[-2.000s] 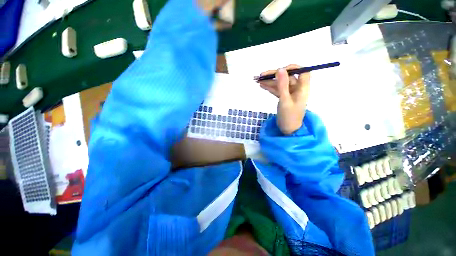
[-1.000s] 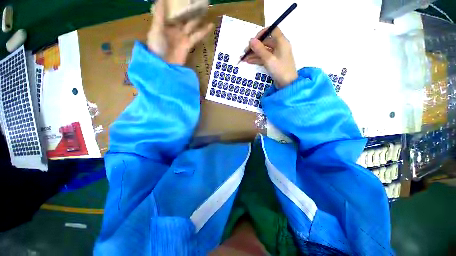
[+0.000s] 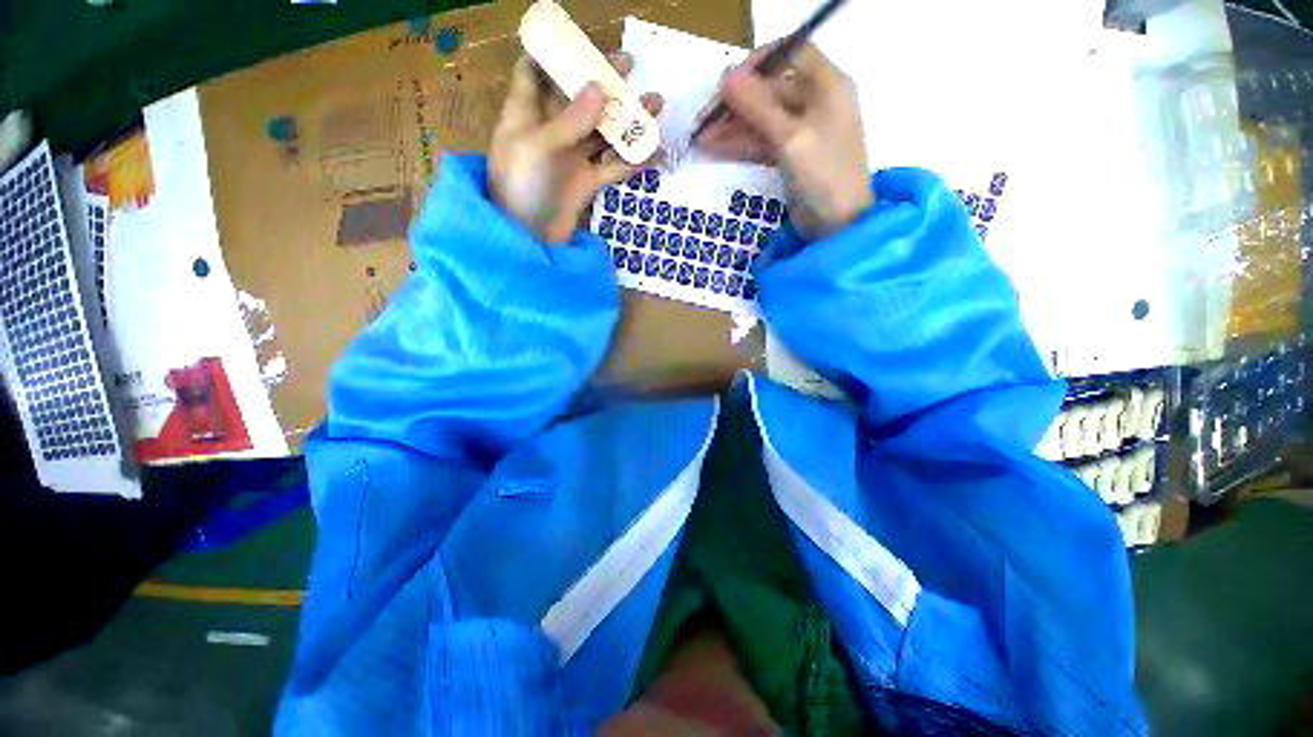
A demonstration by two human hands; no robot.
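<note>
My left hand (image 3: 552,159) holds a cream-white plastic housing (image 3: 583,75) tilted above the work, its lower end toward the sheet. A small dark mark shows on that end. My right hand (image 3: 801,137) holds a thin dark pen-like tool (image 3: 779,55) like a pen, its tip close to the right of the housing's lower end. Whether tip and housing touch is not clear. Below both hands lies a white sticker sheet (image 3: 677,242) with rows of dark stickers and blank gaps; my hands hide part of it.
Brown cardboard (image 3: 331,159) lies at left. A white board (image 3: 1066,274) with a few dark stickers is at right. Cream parts (image 3: 1112,425) sit in rows at lower right, near clear plastic film (image 3: 1250,216). A printed sheet (image 3: 173,331) and spare label sheets (image 3: 55,317) are at far left.
My left hand came back from over the green belt with a housing and lowered it beside the tool. My right hand moved slightly; the tool tip is now near the housing's end.
</note>
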